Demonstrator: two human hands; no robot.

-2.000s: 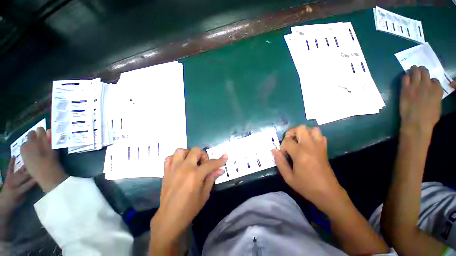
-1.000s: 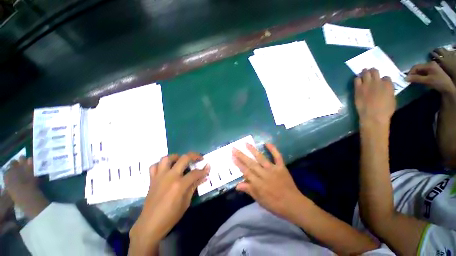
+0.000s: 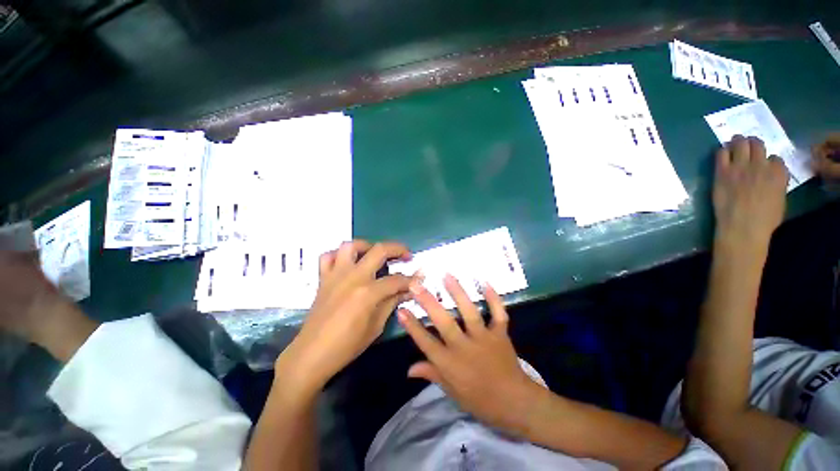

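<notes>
A part-folded leaflet (image 3: 502, 262), white with short dark marks, lies flat near the green bench's front edge. My left hand (image 3: 345, 308) has its thumb and fingers on the leaflet's left end, which they partly hide. My right hand (image 3: 479, 359) is at the front edge, fingers spread, fingertips on or just over the leaflet's lower left part. A loose stack of white sheets (image 3: 603, 152) lies to the right. A larger overlapping white stack (image 3: 295, 193) lies to the left, with a smaller pile of folded leaflets (image 3: 152, 189) beside it.
At the right, a person's hand (image 3: 751, 179) presses a sheet (image 3: 764, 124), with a folded leaflet (image 3: 714, 69) behind it. At far left, another person's blurred hand (image 3: 32, 299) is by a sheet (image 3: 69, 248). A worn brown strip (image 3: 414, 69) borders the dark conveyor.
My right hand has moved from the leaflet's right end, across its top, to its lower left part, fingers spreading. My left hand stays at the left end. The view has shifted.
</notes>
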